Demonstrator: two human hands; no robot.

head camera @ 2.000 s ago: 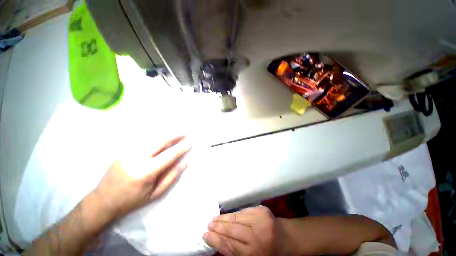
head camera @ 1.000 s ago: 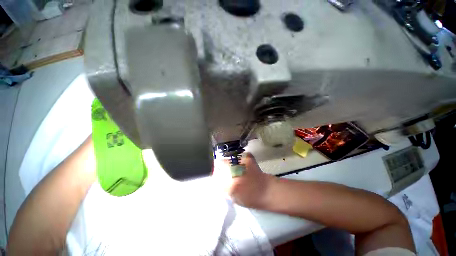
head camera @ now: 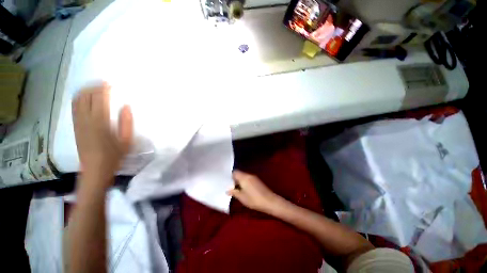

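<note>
A white fabric panel [head camera: 208,165] lies over the machine table, overexposed in its upper part, and its lower part hangs over the table's front edge. My left hand [head camera: 101,125] is slightly blurred, flat on the cloth at the left with its fingers extended and thumb apart. My right hand [head camera: 250,190] pinches the right edge of the hanging part, above the red cloth [head camera: 267,240] over the lap. The presser foot and needle area [head camera: 223,9] shows at the top edge, away from both hands.
A smartphone [head camera: 326,26] with lit video stands beside a yellow pad [head camera: 310,49]. Scissors [head camera: 441,50] lie at the table's right end. White pieces [head camera: 395,170] lie over the orange-red crate [head camera: 478,184] at the right. More white cloth [head camera: 125,234] hangs at the lower left.
The view has moved down and back from the machine head. My right hand has left the needle area and come down to the cloth's hanging edge. My left hand now lies flat at the left.
</note>
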